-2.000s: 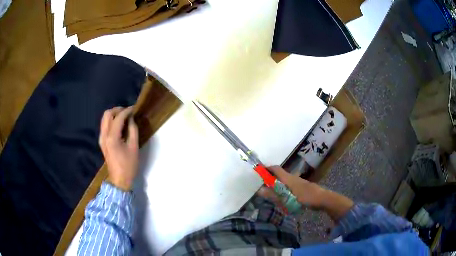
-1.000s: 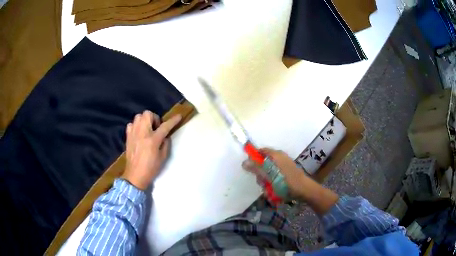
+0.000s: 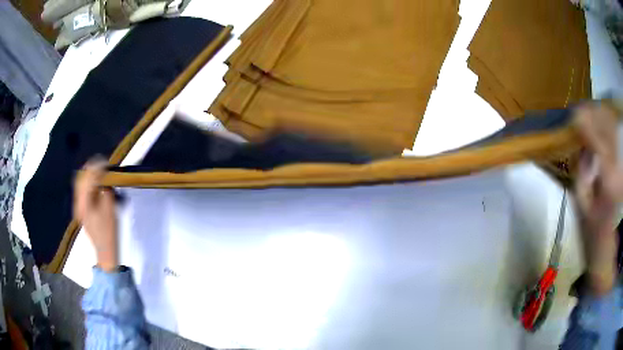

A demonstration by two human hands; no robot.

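A dark front panel with a long brown placket band [image 3: 328,175] is stretched across the view above the white table, its dark cloth blurred behind the band. My left hand [image 3: 98,205] holds the band's left end. My right hand [image 3: 596,164], blurred at the right edge, holds its right end. The tailor's shears [image 3: 543,294], with red handles and cloth-wrapped loops, lie on the table at the lower right, below my right hand.
A dark panel with a brown edge band [image 3: 102,102] lies at the far left. Stacked brown panels [image 3: 369,48] lie at the back centre and a second brown stack [image 3: 533,48] at the back right. Tied grey-beige bundles [image 3: 109,12] sit at the back left. Small marks show on the table [image 3: 273,273].
The view has swung left. My right hand has let go of the shears, which now lie on the table, and has taken the band's other end. The panel is now stretched between both hands.
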